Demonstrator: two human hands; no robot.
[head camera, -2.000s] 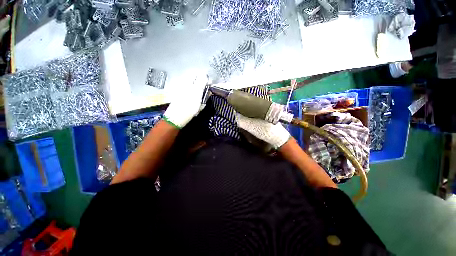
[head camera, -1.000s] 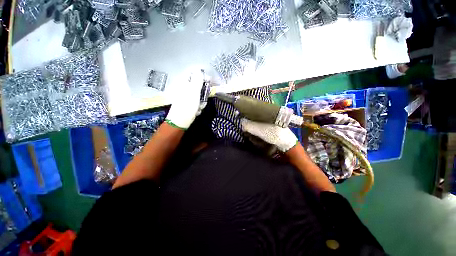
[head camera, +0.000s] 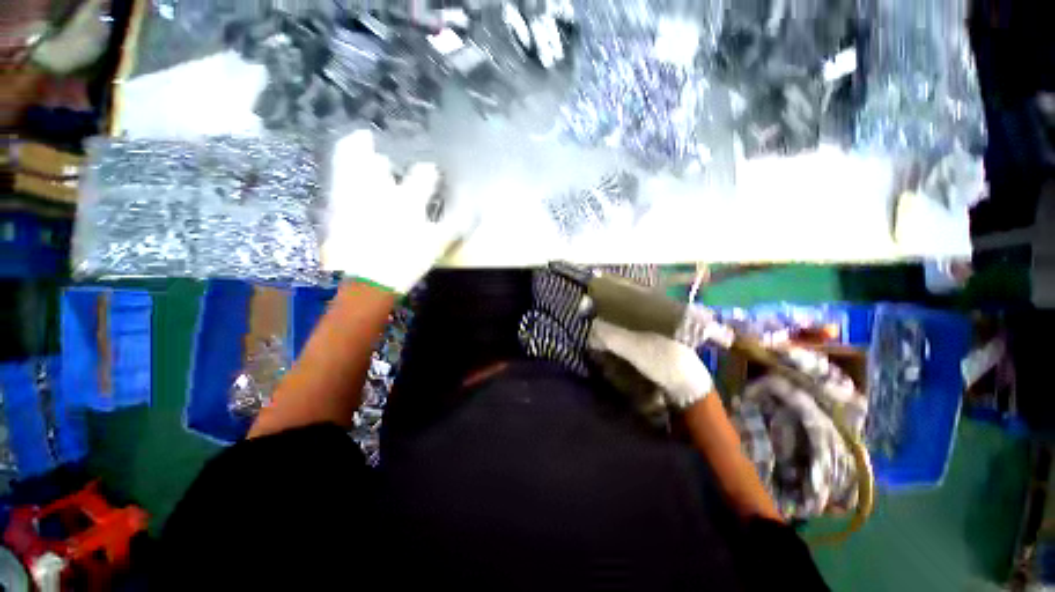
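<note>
The view is blurred. My left hand (head camera: 388, 226), in a white glove with a green cuff edge, is over the bench's front edge, fingers partly spread. A small dark patch shows by its fingers; whether it is a metal part in the hand cannot be told. My right hand (head camera: 657, 361), gloved, holds the olive-grey air tool (head camera: 636, 305) over my lap, its nose towards the striped cloth (head camera: 555, 318). A small pile of slim silver pins (head camera: 592, 204) lies near the bench edge. The loose metal part seen earlier cannot be made out.
Grey metal parts (head camera: 336, 69) are heaped at the back left of the bench, with a large pin heap (head camera: 642, 98) at the middle. Clear bags of hardware (head camera: 197, 208) lie left. Blue bins (head camera: 926, 405) stand below; a yellowish hose (head camera: 865, 468) curves down right.
The view has shifted, so the bench appears lower. My left hand has moved left and forward, away from the tool tip, and its fingers have spread. My right hand still holds the tool.
</note>
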